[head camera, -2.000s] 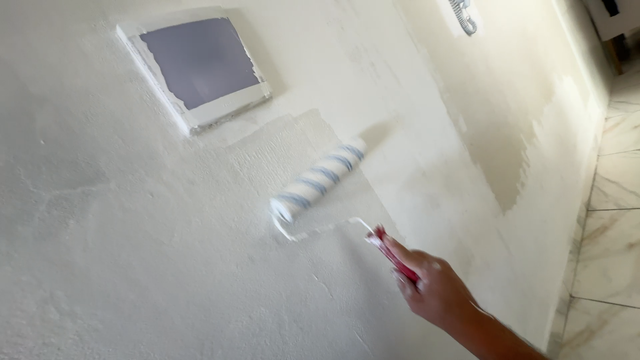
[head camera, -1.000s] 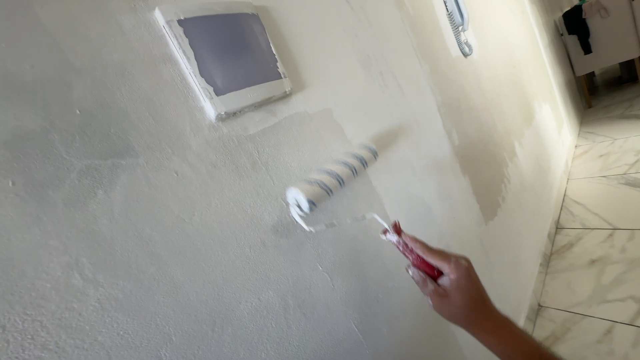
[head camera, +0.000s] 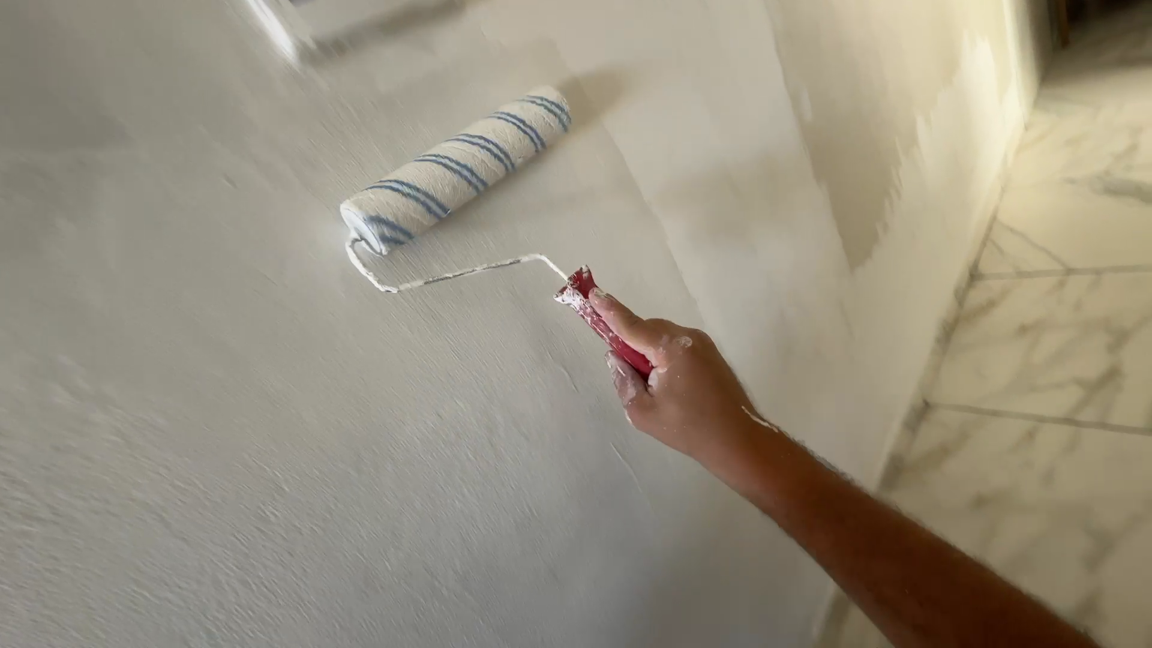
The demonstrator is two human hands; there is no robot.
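My right hand (head camera: 684, 382) comes in from the lower right and is closed around the red, paint-specked handle (head camera: 612, 328) of a paint roller. A bent white wire frame (head camera: 450, 274) joins the handle to the roller cover (head camera: 459, 166), which is white with blue diagonal stripes. The cover lies against or just off the light, freshly coated-looking wall (head camera: 315, 405); contact cannot be told exactly. Whitish paint marks show on my fingers and wrist. My left hand is out of view.
The lower edge of a white-framed wall box (head camera: 297, 36) shows at the upper left. To the right, a darker beige patch (head camera: 837, 162) has ragged paint edges. The wall meets a marble-look tile floor (head camera: 1044, 360) along the right side.
The view has shifted, so the wall box has mostly left at the top and the coiled cord on the wall is gone from sight. My right hand still grips the roller.
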